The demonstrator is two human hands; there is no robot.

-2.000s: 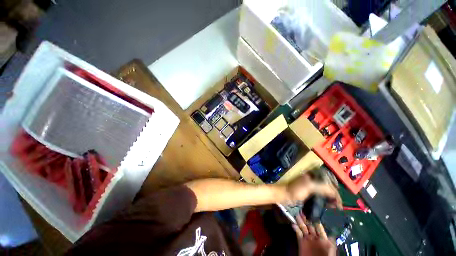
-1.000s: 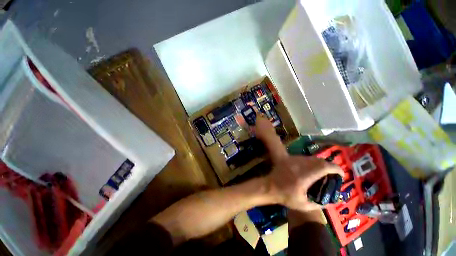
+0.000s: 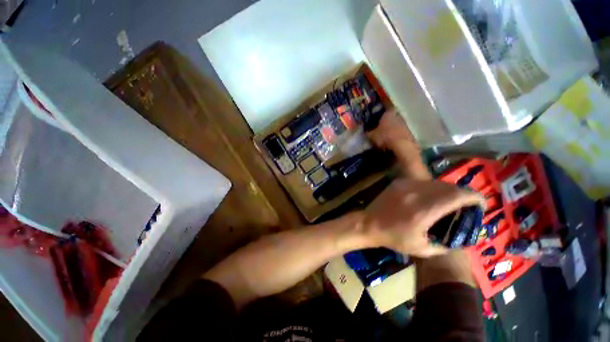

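My left hand [image 3: 418, 214] reaches in from the lower left and is closed around a stack of dark phones [image 3: 458, 227]. My right hand [image 3: 394, 133] passes beneath it to the right side of a shallow carton [image 3: 304, 204]. Its fingers are blurred against a dark item, so I cannot tell if it grips anything. The carton holds a phone [image 3: 277, 153] at its left edge, small square frames [image 3: 310, 163], long dark pieces and several small parts.
A white foam box [image 3: 194, 177] with red contents stands left. A flapped carton [image 3: 344, 280] with dark blue items lies below my hands. A red parts tray [image 3: 491, 284] and another white box [image 3: 428, 60] are at right. A brown wooden surface [image 3: 194, 120] lies between.
My right hand has moved from the carton's middle to its right side, and the dark phone at its fingers has left the middle. My left hand still holds the stack. The view has shifted.
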